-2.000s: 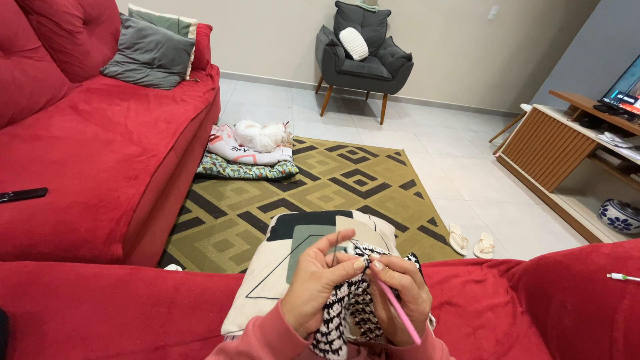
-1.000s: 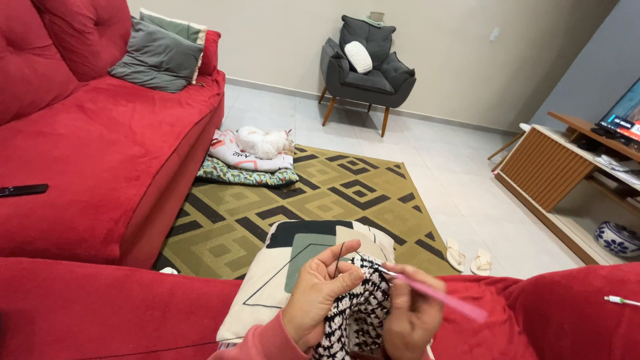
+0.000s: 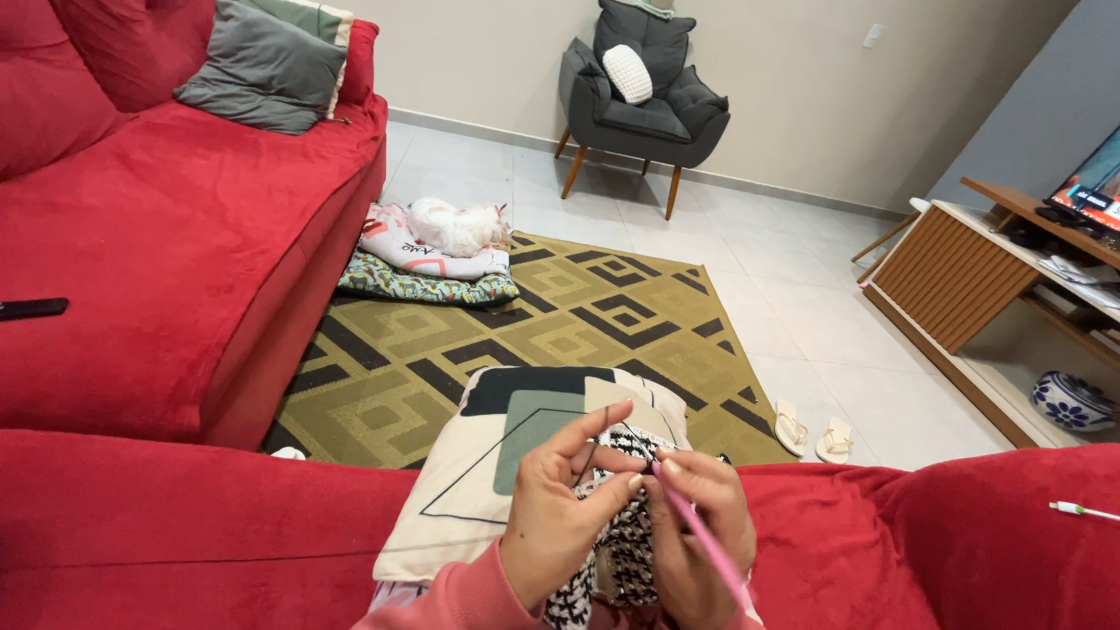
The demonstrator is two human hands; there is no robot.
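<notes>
Black-and-white crochet work (image 3: 626, 534) hangs between my two hands over a patterned cushion (image 3: 464, 455) on my lap. My left hand (image 3: 560, 507) pinches the work's upper edge between thumb and fingers, its index finger raised with dark yarn looped round it. In my right hand (image 3: 700, 525) is a crochet hook with a pink handle (image 3: 704, 538), its tip at the edge of the work, close to my left fingertips. A dark yarn strand (image 3: 219, 558) runs across the red sofa from the left. My right palm is hidden.
Red sofa seating (image 3: 131, 289) lies left and on both sides of me. A patterned rug (image 3: 560, 324), folded bedding (image 3: 429, 280) with a white furry animal (image 3: 455, 226) on it, and flip-flops (image 3: 790, 427) are ahead. Beyond stand a grey armchair (image 3: 643, 114) and a wooden TV unit (image 3: 949, 271).
The pink hook, pointing out to the right one second ago, now slants more steeply down toward me. My left index finger still holds the yarn up.
</notes>
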